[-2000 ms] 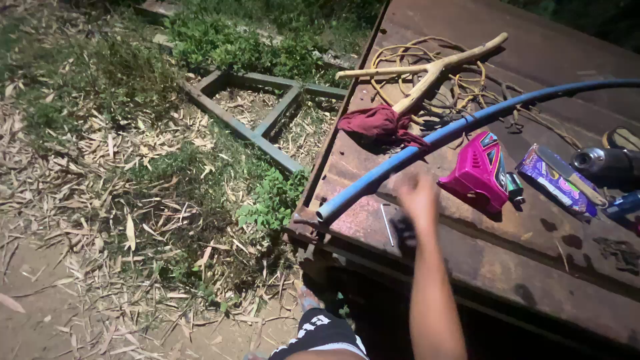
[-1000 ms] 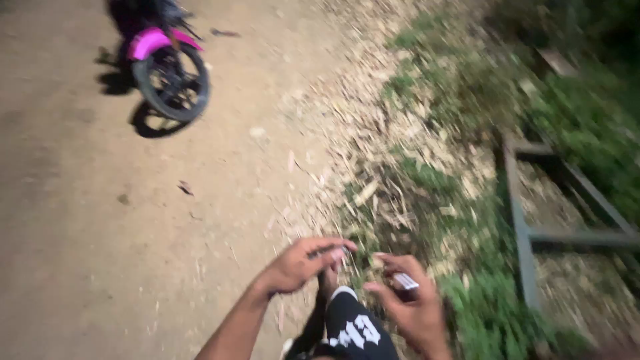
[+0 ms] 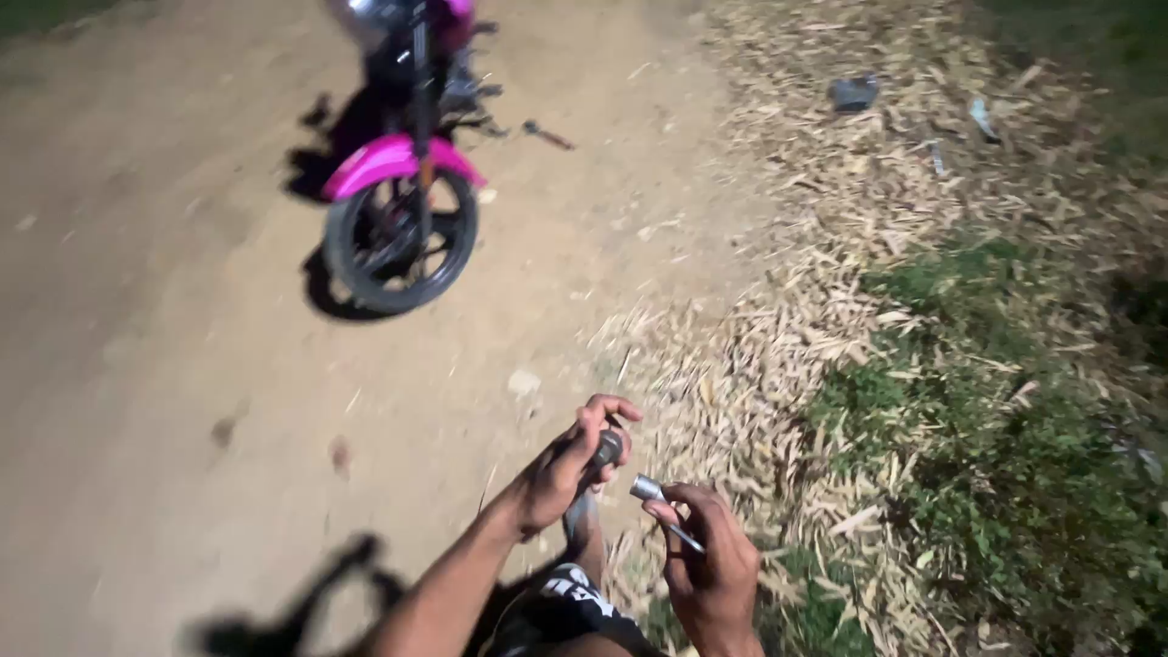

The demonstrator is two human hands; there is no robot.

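My left hand [image 3: 561, 470] is curled around a small dark metal part [image 3: 607, 449], whose rounded end faces up between thumb and fingers; its exact kind is unclear. Just to the right, my right hand [image 3: 716, 557] grips a silvery metal tool with a socket-like cylindrical end [image 3: 646, 488] and a thin shaft that shows below the fingers. The cylindrical end points toward the dark part, with a small gap between them. My lower fingers hide some of both things.
A motorcycle with a pink front fender [image 3: 392, 164] stands on the dirt ahead at left. Beside it lies a tool with a reddish handle [image 3: 549, 137]. Dry leaves and green plants [image 3: 1013, 438] cover the ground at right, with a dark scrap [image 3: 854, 93] farther up.
The view has swung from the rusty metal surface with the blue pipe to the motorcycle. My right hand, earlier over that surface, is now close to my left hand.
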